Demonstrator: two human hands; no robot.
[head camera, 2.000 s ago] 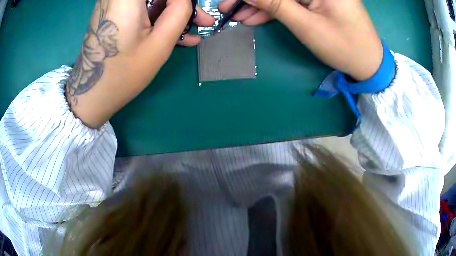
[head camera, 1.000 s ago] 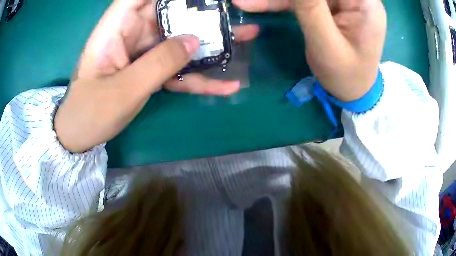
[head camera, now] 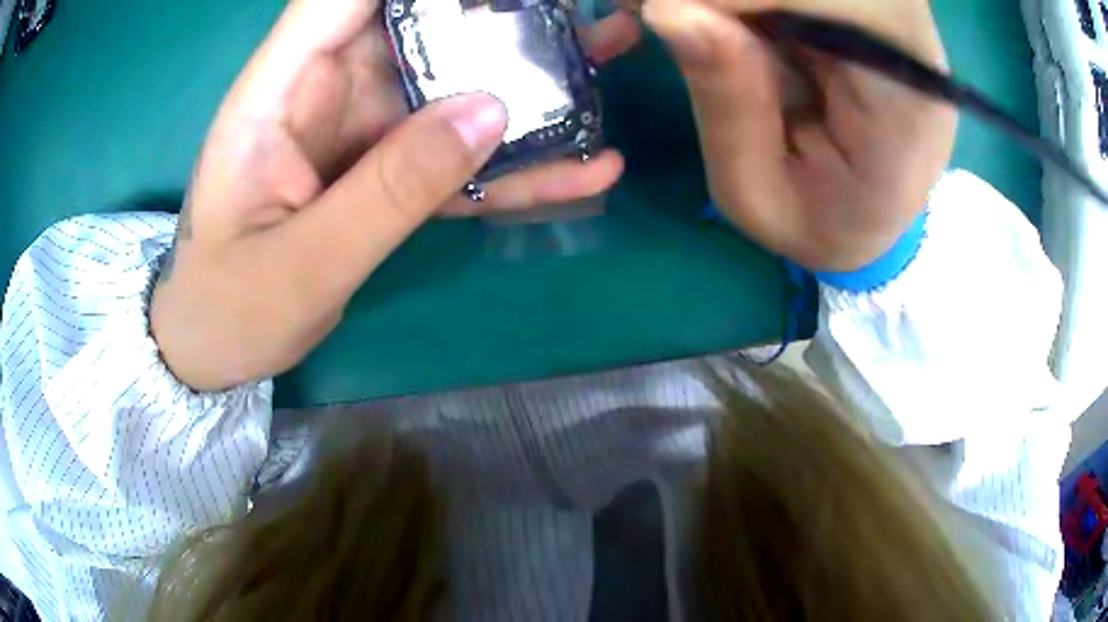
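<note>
My left hand (head camera: 316,194) holds a black rounded-square housing (head camera: 581,131) at the top centre, its thumb on the shiny white centre and fingers beneath. Silver pins show at the housing's lower corners. My right hand (head camera: 802,134) holds long thin black tweezers (head camera: 905,61) at the top right, their rear end slanting down to the right edge. The tweezer tips are hidden or cut off by the top edge. An adhesive sheet on clear film (head camera: 547,237) lies on the mat, mostly hidden beneath the housing and my left fingers.
The green mat (head camera: 547,328) spans the front, its near edge by the striped smock. A white tray or frame (head camera: 1039,231) runs along the right side. A blue wrist strap (head camera: 877,265) is on my right wrist, with a cord hanging toward the mat's edge.
My left hand has brought the housing away from the top edge into fuller view over the sheet. My right hand has turned, and the tweezers' long rear part now shows.
</note>
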